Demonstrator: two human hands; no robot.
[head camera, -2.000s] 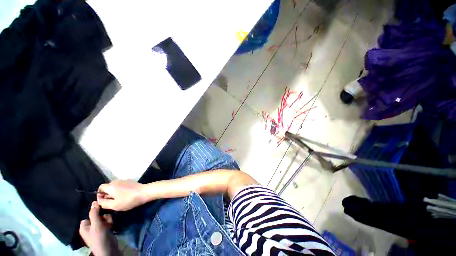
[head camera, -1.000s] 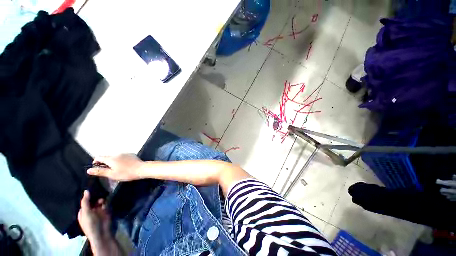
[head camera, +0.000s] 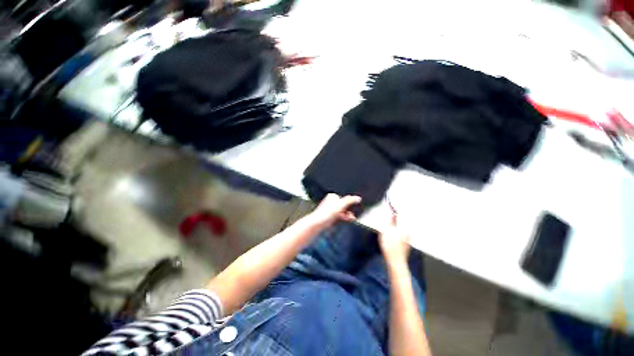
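Observation:
A loose pile of black garments, seemingly trousers (head camera: 445, 111), lies on the white table, with one flat leg pulled down to the near edge. My left hand (head camera: 337, 210) pinches the end of that leg at the table edge. My right hand (head camera: 395, 240) is just to the right of the leg, a little apart from it. A small thin tool, seemingly thread snips (head camera: 391, 206), sticks up from its fingers; most of it is hidden and blurred.
A second black stack (head camera: 208, 90) lies on the table at the left. A black phone (head camera: 546, 249) lies near the right edge. A red strip (head camera: 566, 115) touches the pile's right side. Red shoes (head camera: 203, 224) are on the floor at left.
The view has swung left and now shows the table in front and the second stack. My right hand has moved off the cloth; my left hand is now on the leg end.

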